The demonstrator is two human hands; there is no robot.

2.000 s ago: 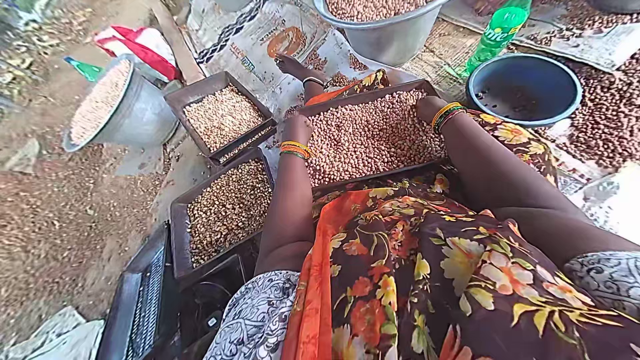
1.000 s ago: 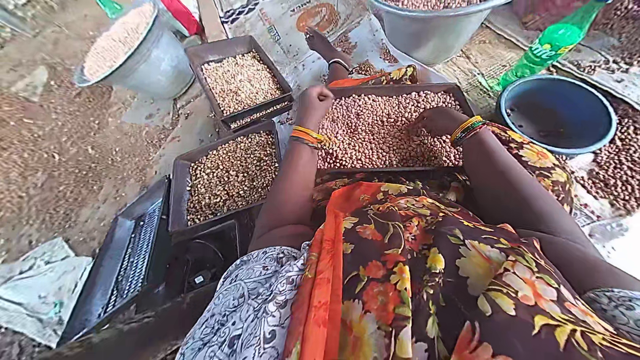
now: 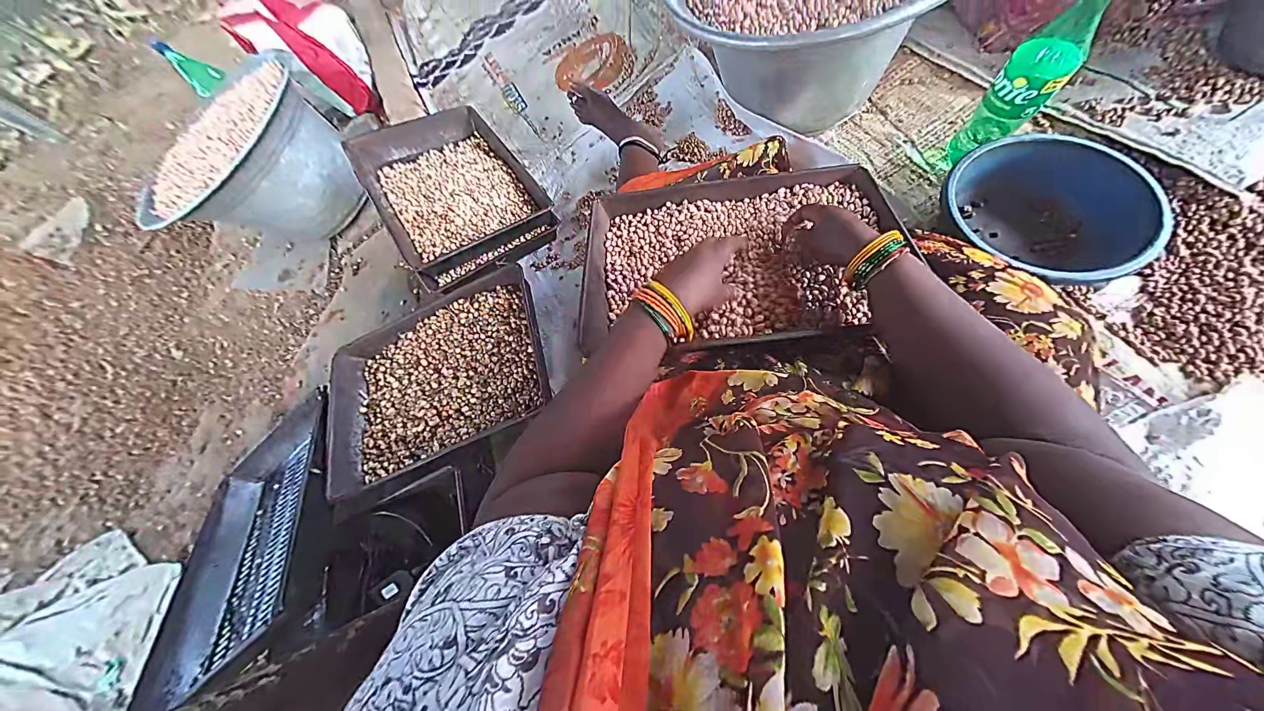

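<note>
A dark rectangular metal tray (image 3: 592,262) filled with pinkish-brown nuts or seeds (image 3: 681,227) rests at my lap. My left hand (image 3: 703,272), with bangles at the wrist, lies low over the nuts left of the middle, its fingers apart. My right hand (image 3: 825,235), also bangled, touches the nuts farther right, with its fingers curled down; whether it holds any cannot be seen. Darker pieces lie in the tray just below it. To the left stand a tray of pale kernels (image 3: 454,197) and a tray of yellow-brown kernels (image 3: 449,370).
A tilted metal basin (image 3: 306,178) of nuts stands at far left, and another metal basin (image 3: 810,74) at the top. At right are a blue tub (image 3: 1062,207), a green plastic bottle (image 3: 1017,94) and loose dark nuts (image 3: 1200,286). A slotted black machine (image 3: 257,553) sits at lower left.
My left hand, closed at the tray's upper left edge a second ago, has moved down and right over the nuts and spread its fingers. My right hand stays in the right part of the tray.
</note>
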